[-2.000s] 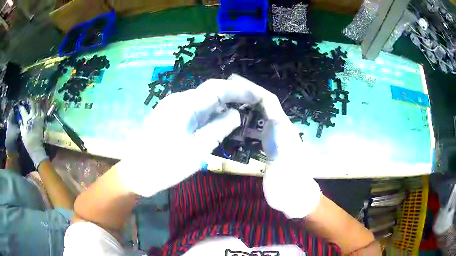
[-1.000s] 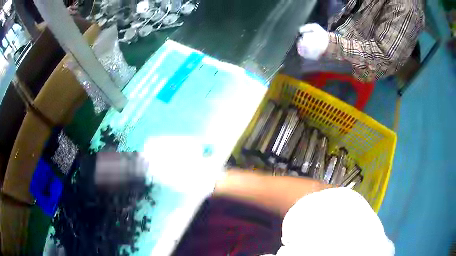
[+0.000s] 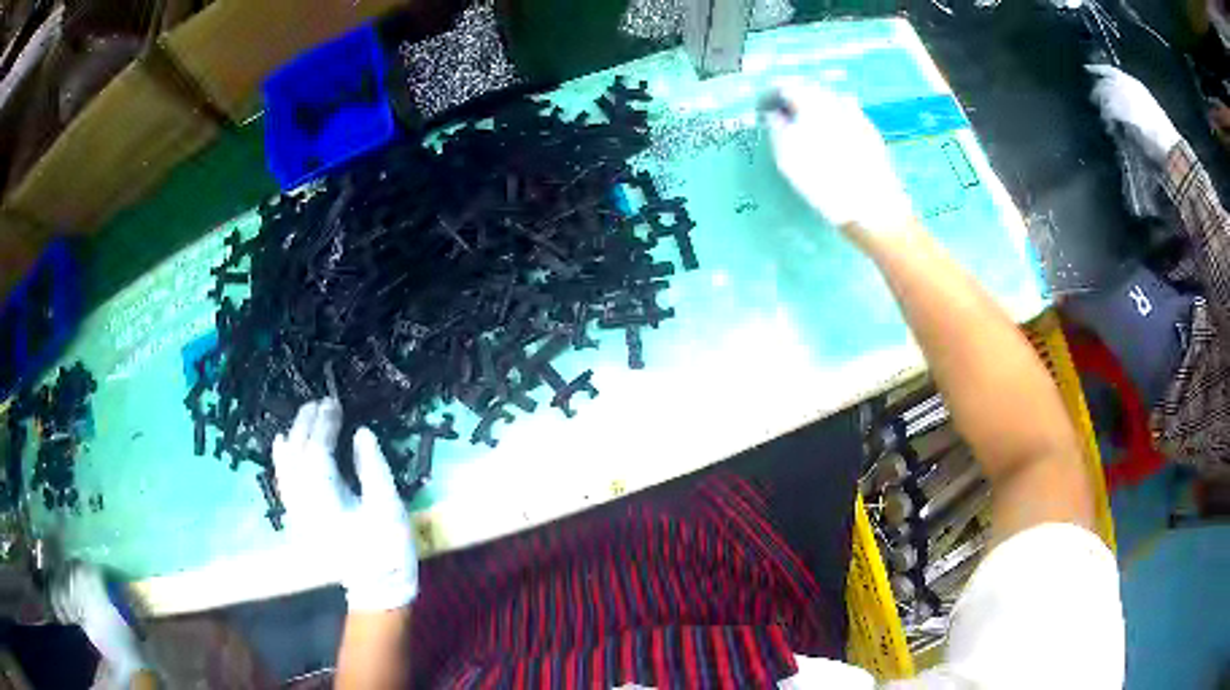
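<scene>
A large pile of black plastic pieces (image 3: pixel 445 270) lies on the pale turquoise board (image 3: pixel 728 391). My left hand (image 3: pixel 348 512), in a white glove, is at the pile's near edge, thumb and fingers apart among the pieces; no piece is clearly gripped. My right hand (image 3: pixel 839 159), gloved and slightly blurred, is over the board's far right part, beside tiny metal parts (image 3: pixel 701 132). Its fingertips look dark, and whether they hold something cannot be told. No black unit shows in either hand.
A blue bin (image 3: pixel 328 115) and a silvery heap (image 3: pixel 456 61) stand behind the pile, near a grey post (image 3: pixel 716 34). Smaller black parts (image 3: pixel 57 438) lie far left. A yellow crate (image 3: pixel 877 593) is low right. Other workers' gloved hands show at right (image 3: pixel 1136 115) and lower left (image 3: pixel 95 613).
The view swung right to the crate, then back partway. My hands, together around a black unit two seconds ago, are now apart: left at the pile, right at the far right. The unit is out of view.
</scene>
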